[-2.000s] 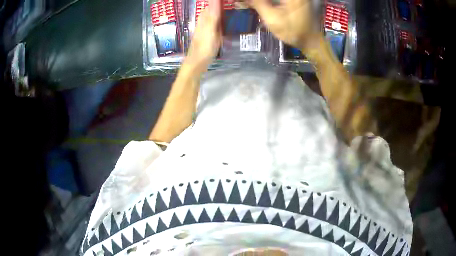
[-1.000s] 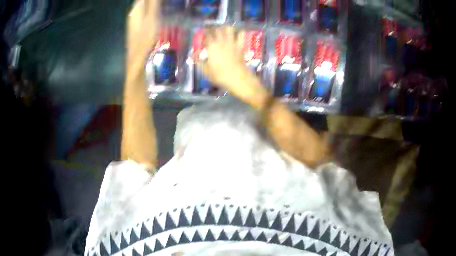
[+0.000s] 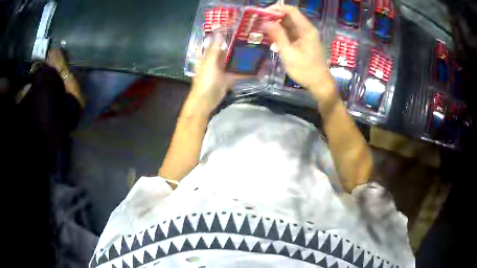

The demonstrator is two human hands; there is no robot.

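Observation:
A printed pack with a red top and blue lower panel is held tilted above the near left part of a clear blister tray. My left hand holds its left and lower edge. My right hand has its fingertips at the pack's upper right corner. Other red-topped packs sit in the tray's pockets in two rows. The tray's top edge is cut off by the picture, and my hands hide some pockets.
The dark green conveyor runs left. Another tray with packs lies at the right. Another person's hand is at the far left, near a pale metal piece. Brown cardboard is below the right side.
The view has shifted, and the tray now appears tilted and farther right. A pack is now lifted between my two hands. The other person's hand has come into view at the left.

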